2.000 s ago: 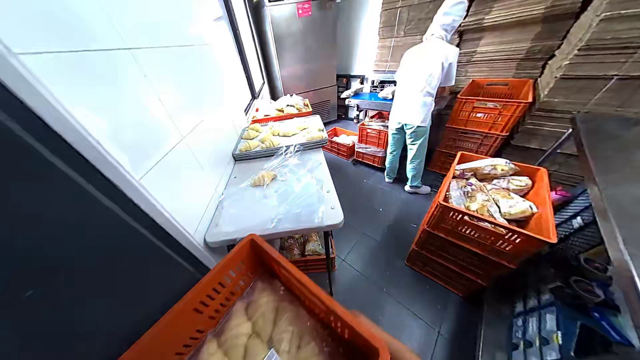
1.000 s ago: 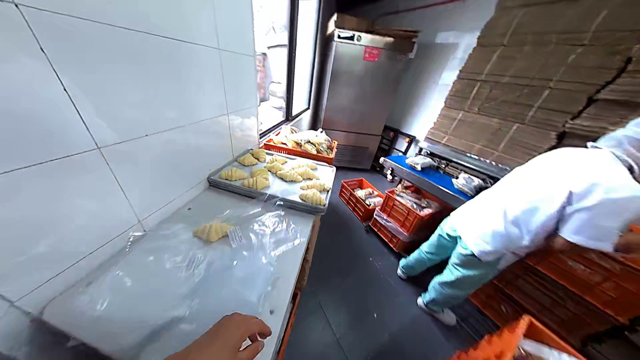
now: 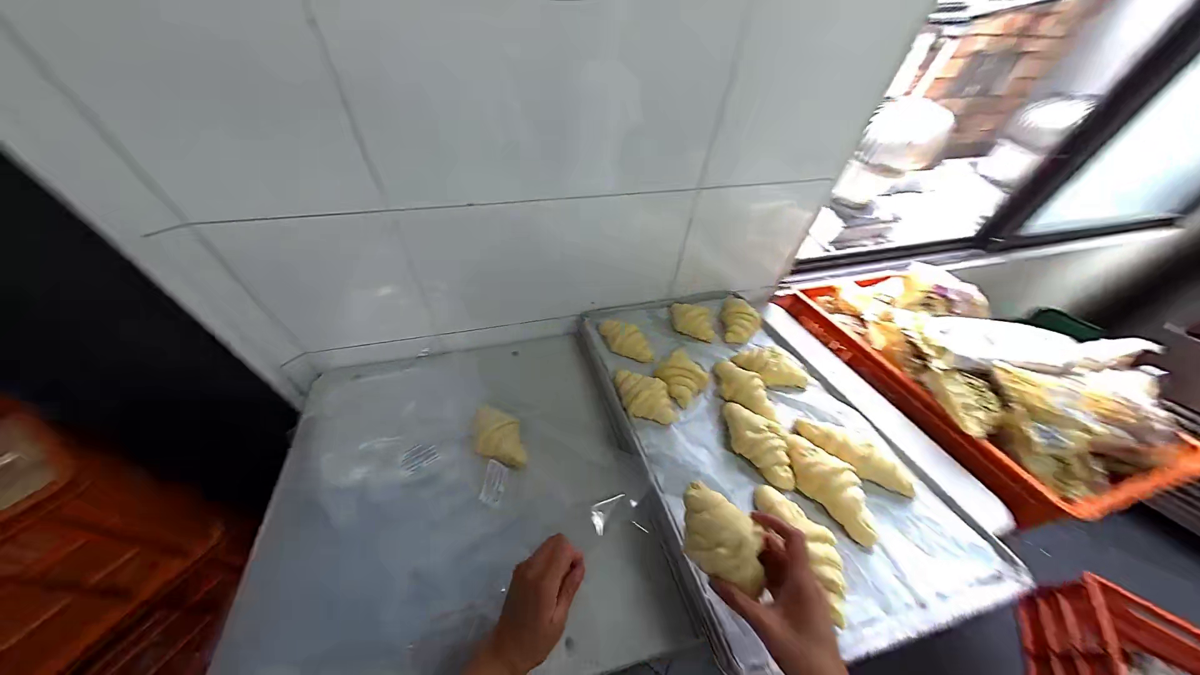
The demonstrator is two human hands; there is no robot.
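Observation:
My right hand holds an unbaked croissant over the near left part of a lined baking tray. Several more pale croissants lie on that tray, some touching one another. My left hand is loosely closed above the white table, left of the tray, with nothing visible in it. Farther back on the table, a single croissant rests on or under a clear plastic bag with small printed labels.
An orange crate of bagged goods stands right of the tray, below a window. White tiled wall borders the table. More orange crates are at the lower left, another at the lower right.
The view has turned left toward the wall and table. My right hand now holds a croissant at the tray. The person in white and the steel cabinet are out of view.

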